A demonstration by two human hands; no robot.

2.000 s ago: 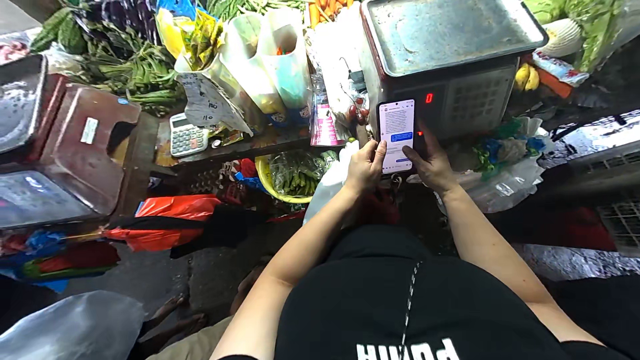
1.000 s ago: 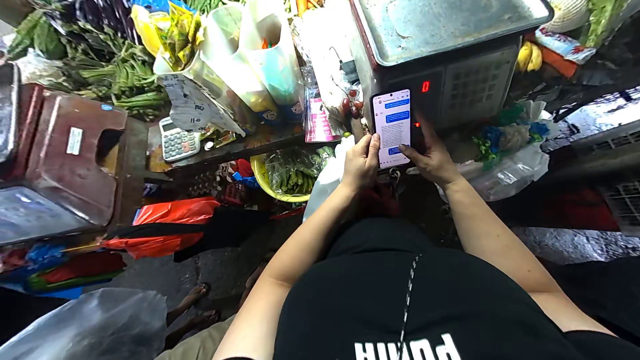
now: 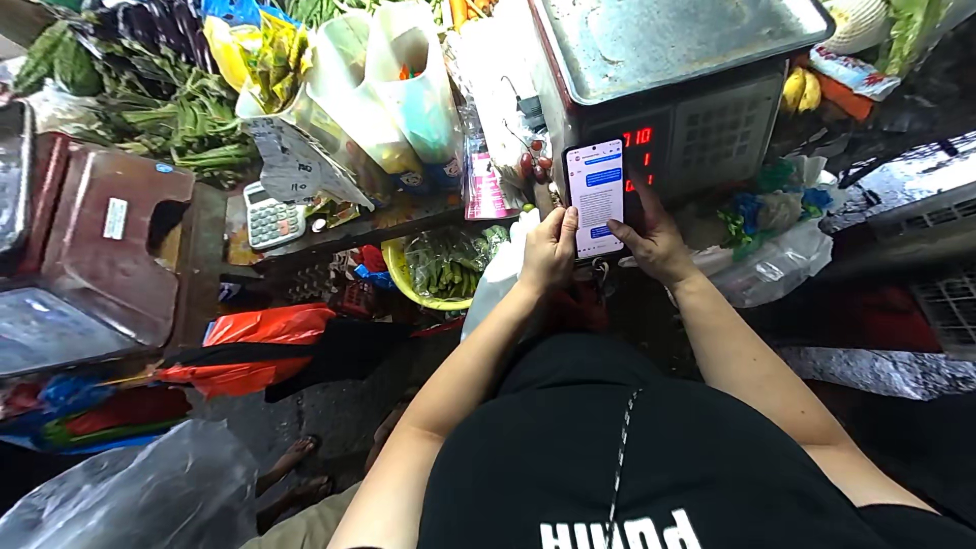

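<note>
A smartphone (image 3: 595, 200) with a lit message screen is upright in front of a digital weighing scale (image 3: 720, 130). My left hand (image 3: 550, 250) grips its lower left edge, thumb along the side. My right hand (image 3: 657, 242) is at its right edge; the thumb lies on the lower part of the screen and the other fingers are partly hidden behind. The scale has a metal tray (image 3: 679, 38) on top and red lit digits beside the phone. Small red fruits (image 3: 537, 162) and a pink printed packet (image 3: 488, 185) lie left of the phone.
Left are a calculator (image 3: 273, 218), plastic containers (image 3: 412, 99), green vegetables (image 3: 206, 126) and a brown scale (image 3: 114, 236). A yellow basket (image 3: 398, 271) of bagged greens sits below the counter edge. Plastic bags (image 3: 785, 263) and bananas (image 3: 801, 91) are at the right. Another person's feet (image 3: 293, 457) show lower left.
The text on the phone screen has shifted. The scale's display shows more lit digits than the single zero seen before. Both hands remain at the phone.
</note>
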